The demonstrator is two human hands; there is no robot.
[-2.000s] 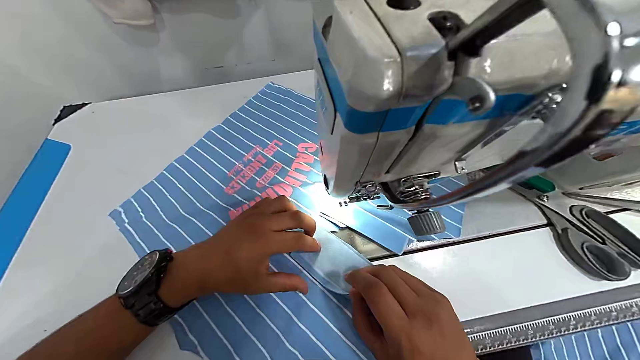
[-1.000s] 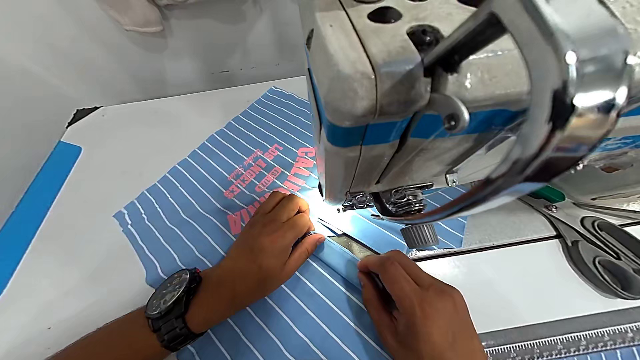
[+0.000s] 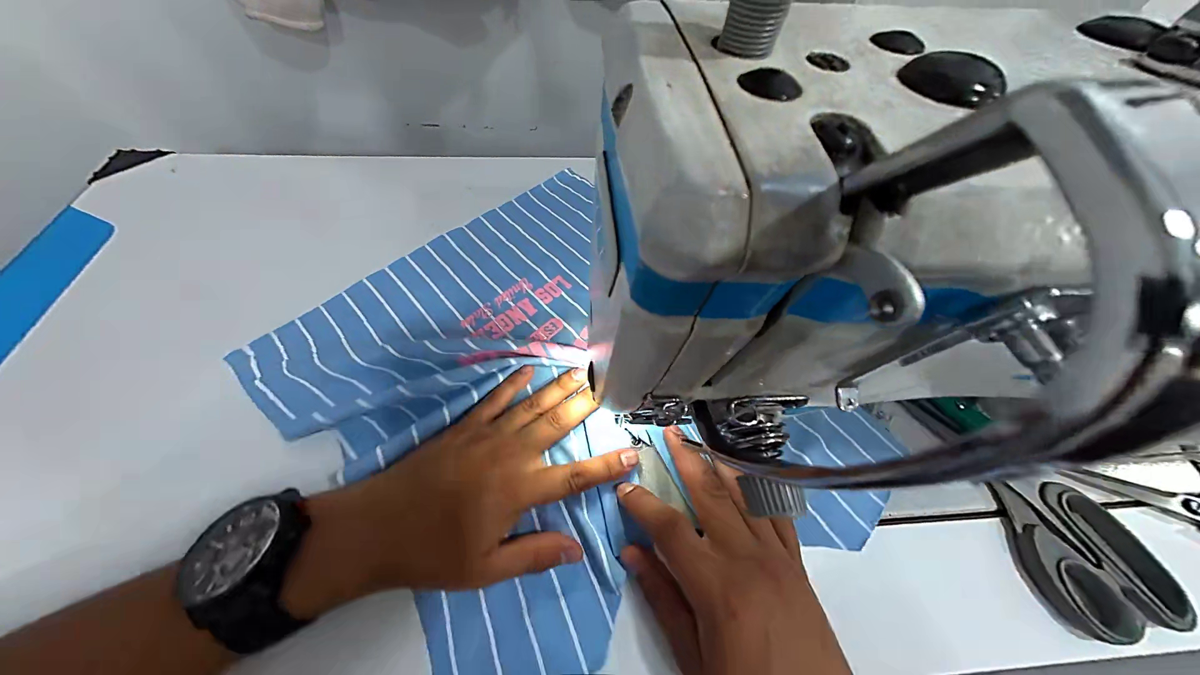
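Blue fabric with white stripes and a red print [image 3: 441, 281] lies on the white table under the head of a sewing machine [image 3: 694, 234]. My left hand [image 3: 487, 487], with a black watch at the wrist, rests flat on the fabric, fingers spread, left of the lit needle area. Folds run in the fabric beside its fingers. My right hand [image 3: 722, 562] lies just right of it, fingertips on the fabric edge near the metal needle plate [image 3: 659, 476] and the presser foot [image 3: 656, 412]. The needle itself is not clearly visible.
Dark-handled scissors [image 3: 1078, 562] lie on the table at the right, beside another metal tool. The machine's curved metal guard [image 3: 1059, 450] arches over the right side. A blue strip [image 3: 52, 267] runs along the table's left edge. A pale wall stands behind.
The fabric has been turned and bunched, with its lower part now hanging toward me. My left hand has gone from bent fingers to flat and spread. My right hand has moved closer to the presser foot.
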